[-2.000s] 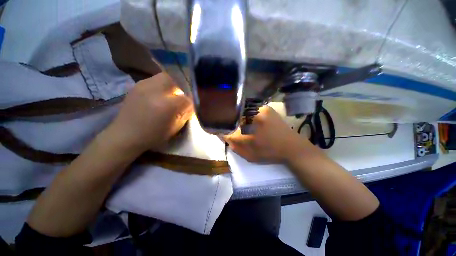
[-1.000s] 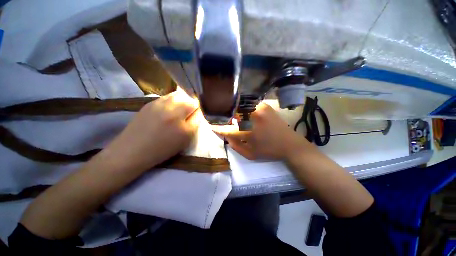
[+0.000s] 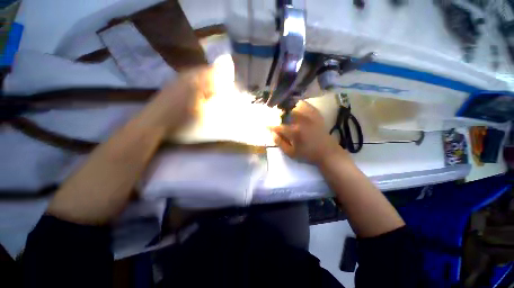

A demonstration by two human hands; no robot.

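Observation:
The garment point(image 3: 203, 174) lies white side up, with long brown seam allowances across it, from the left towards the needle area. A brown panel with a pale stitched piece point(image 3: 132, 50) lies at its upper left. My left hand point(image 3: 189, 98), blurred, is closed on the cloth left of the needle. My right hand point(image 3: 304, 132) has its fingers curled at the cloth's edge, just right of the needle. Lamp glare hides the fingertips and the stitching point. The sewing machine head point(image 3: 411, 50) with its blue stripe stands above.
Black-handled scissors point(image 3: 346, 126) lie on the machine bed right of my right hand. A thin rod point(image 3: 389, 142) lies beyond them. A small tray of parts point(image 3: 454, 147) and orange and dark items sit at the far right. Blue material point(image 3: 434, 225) hangs below the table.
The view has shifted, so the machine head sits higher and the needle area is more open to view. My left hand has moved up and away from the needle. The glare over the cloth is wider.

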